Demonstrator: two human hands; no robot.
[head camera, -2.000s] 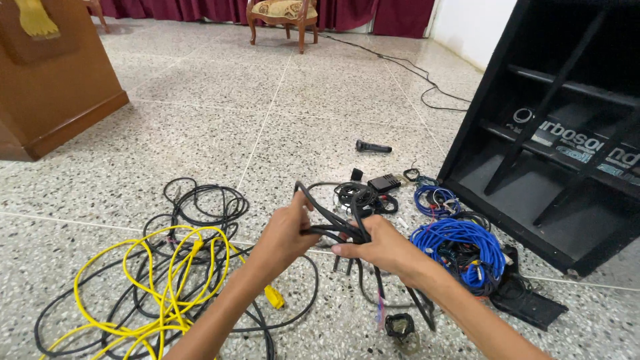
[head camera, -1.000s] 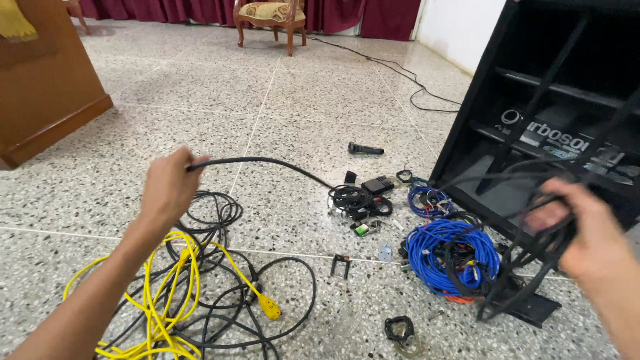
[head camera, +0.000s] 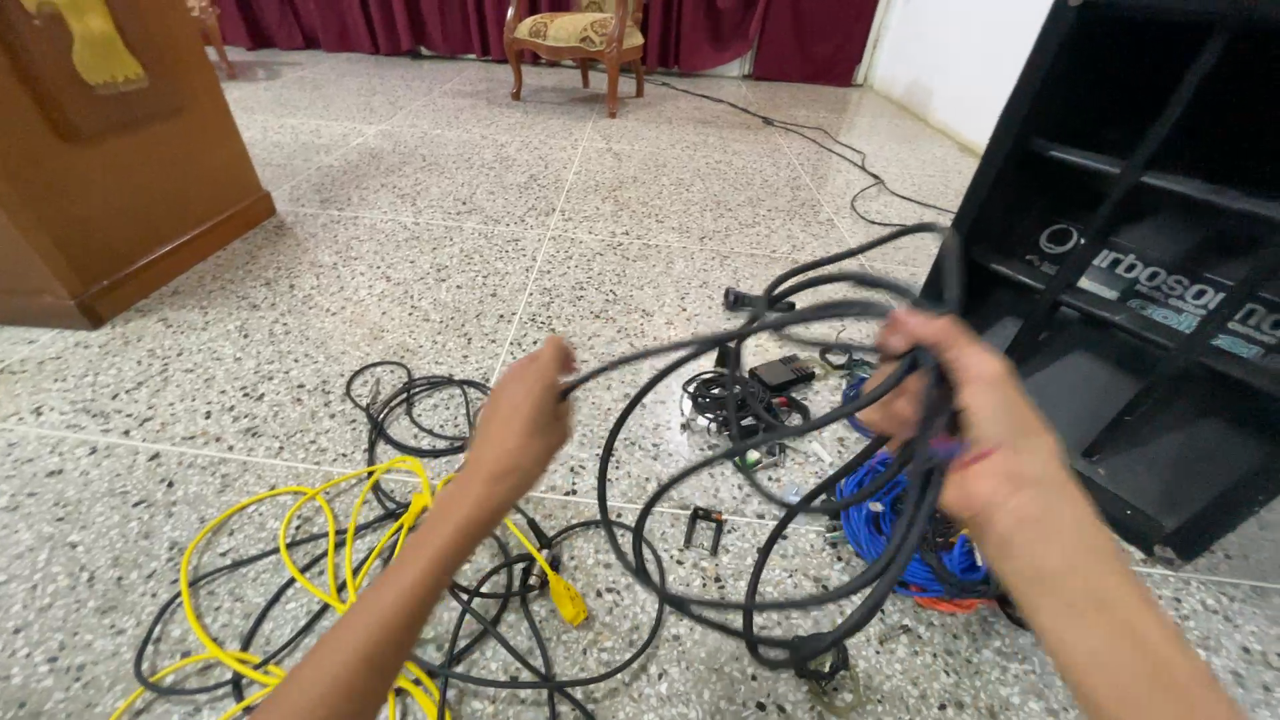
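My right hand (head camera: 940, 420) is closed around several loops of a black cable (head camera: 650, 400), which hang down over the floor. Left of it, my left hand (head camera: 525, 415) grips a single stretch of black cable that runs across to the loops. Beneath my left forearm lie a tangled yellow cable (head camera: 190, 570) with a yellow connector (head camera: 568, 598) and loose black cables (head camera: 410, 425). Partly hidden behind my right hand is a coil of blue cable (head camera: 870, 530). A small black coil (head camera: 725, 395) and a black device (head camera: 782, 373) show behind the held loops.
A large black speaker cabinet (head camera: 1110, 300) stands at the right. At the left is a wooden lectern (head camera: 130, 200). A handheld microphone (head camera: 755, 300) and a small black bracket (head camera: 704, 530) lie on the speckled floor. An upholstered chair (head camera: 580, 32) stands before red curtains.
My hands have come closer together since one second ago; the right moved left with the cable loops, the left moved right. The loops now hang wider and in front of the small items.
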